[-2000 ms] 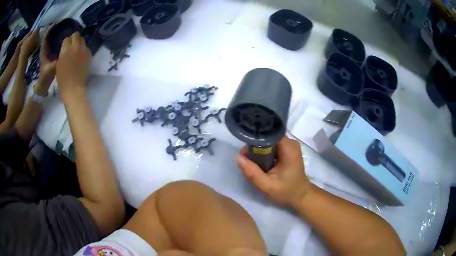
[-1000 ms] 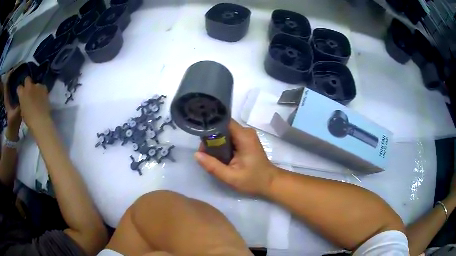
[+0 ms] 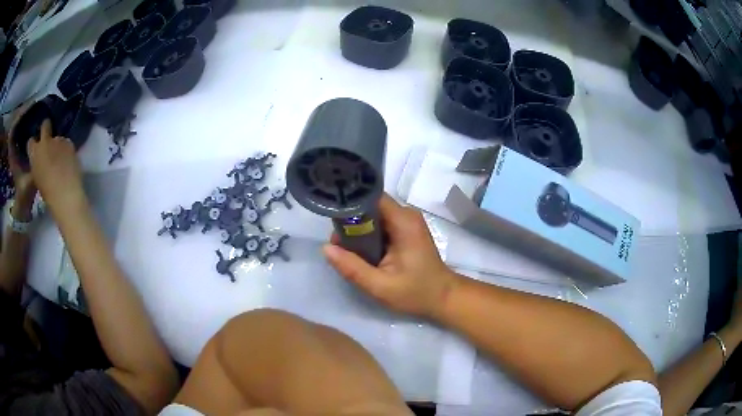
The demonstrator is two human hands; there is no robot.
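Observation:
A dark grey handheld mini fan (image 3: 346, 134) stands upright in my right hand (image 3: 403, 264), which is closed around its handle. The fan head's round spoked rear faces me. A yellow label and a tiny bluish glow show at the top of the handle. My left arm shows bent at the bottom centre, but its hand is out of the picture. A pale blue retail box (image 3: 553, 215) lies to the right of the hand, its end flaps open toward the fan.
Small dark three-armed brackets (image 3: 232, 213) lie in a loose pile left of the fan. Dark open housings (image 3: 474, 93) stand at the back right, with more at the back left. Another person's hands (image 3: 53, 166) hold a dark housing at the far left. A braceleted arm shows at the right edge.
The camera view has swung to the right since the oldest frame, so things sit further left in the picture. The fan stays in my right hand, its rear slightly more toward me.

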